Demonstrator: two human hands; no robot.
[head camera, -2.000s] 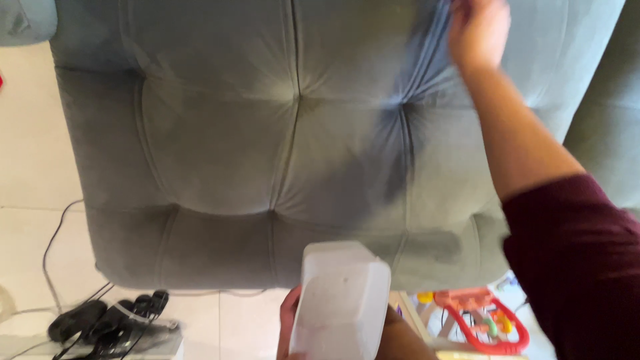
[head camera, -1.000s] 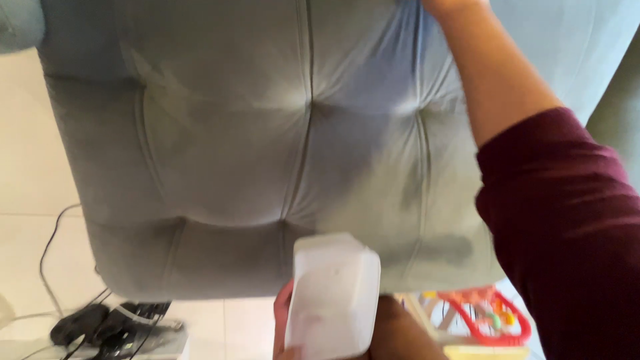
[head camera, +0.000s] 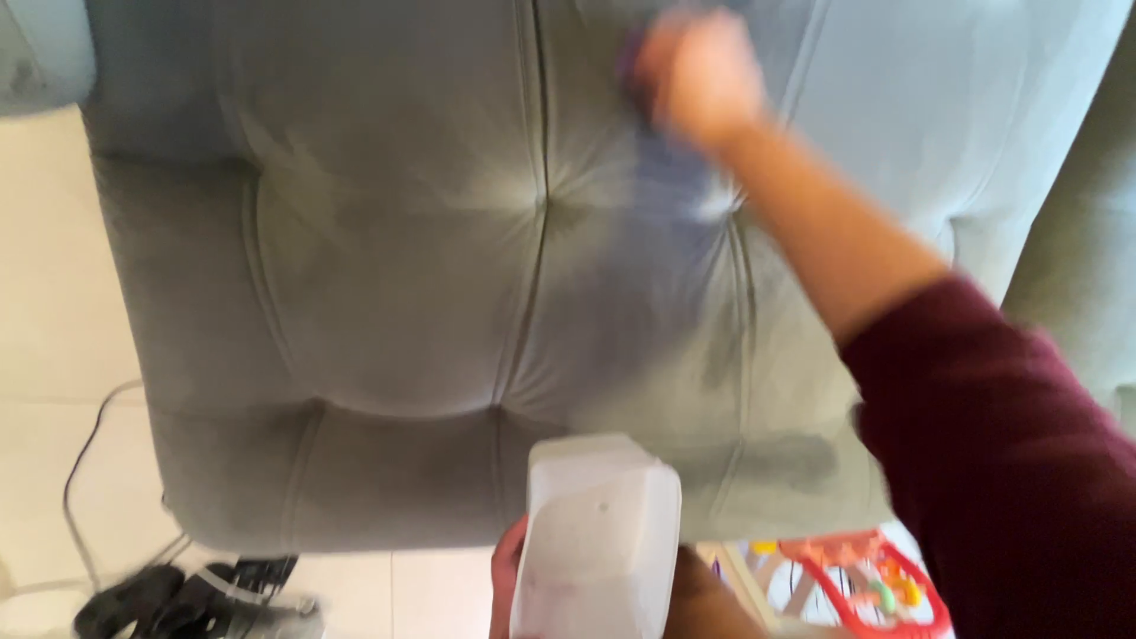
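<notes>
A grey-green tufted velvet sofa seat (head camera: 399, 293) fills most of the view, with darker patches near its front right. My right hand (head camera: 701, 80), blurred by motion, is over the upper part of the seat. Its fingers are curled round a small dark purplish item (head camera: 635, 67), too blurred to name. Low in the middle, my left hand (head camera: 508, 568) holds a translucent white plastic container (head camera: 599, 541) by its left side, at the seat's front edge. Most of that hand is hidden behind the container.
Black devices with cables (head camera: 177, 595) lie at the lower left. A red-framed toy with coloured parts (head camera: 865, 577) is at the lower right. Pale floor tiles (head camera: 435, 590) show below the seat's front edge. Another sofa section (head camera: 1078, 257) borders the right side.
My right hand has come back into full view and sits further left on the seat than two seconds ago. My left hand still holds the container near the front edge.
</notes>
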